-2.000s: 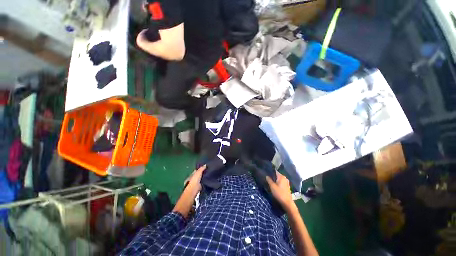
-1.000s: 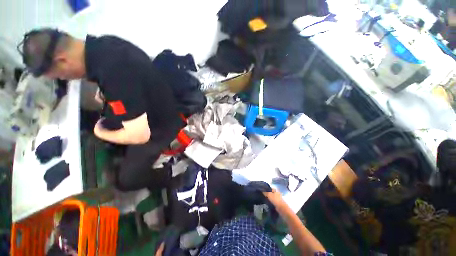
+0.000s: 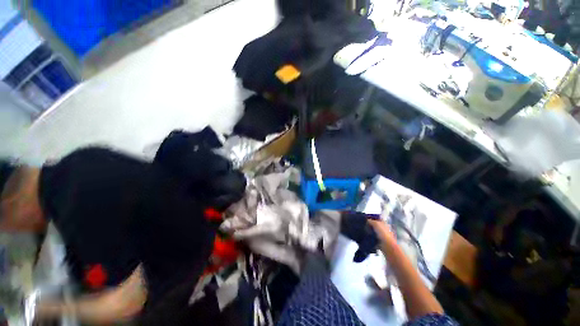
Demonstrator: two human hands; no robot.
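My right hand (image 3: 383,234) is above the white board (image 3: 439,219), right of centre. It is closed on a small black fabric piece (image 3: 360,233) that hangs over the board's left part. My left hand cannot be made out; blue checked cloth of my clothing (image 3: 321,298) shows at the bottom. A pile of crumpled grey fabric (image 3: 270,216) lies left of my right hand. Black cloth with white strips (image 3: 259,296) lies below that pile, partly cut off by the bottom edge.
A person in black (image 3: 121,216) bends over at the left. A blue crate (image 3: 331,194) stands behind the board. Black garments with an orange card (image 3: 288,74) lie at the top centre. A sewing machine (image 3: 493,76) stands on the long table at the upper right.
The view has swung up and right, so the orange crate and small black pieces on the left table are gone. My right hand has moved forward over the board with the black piece.
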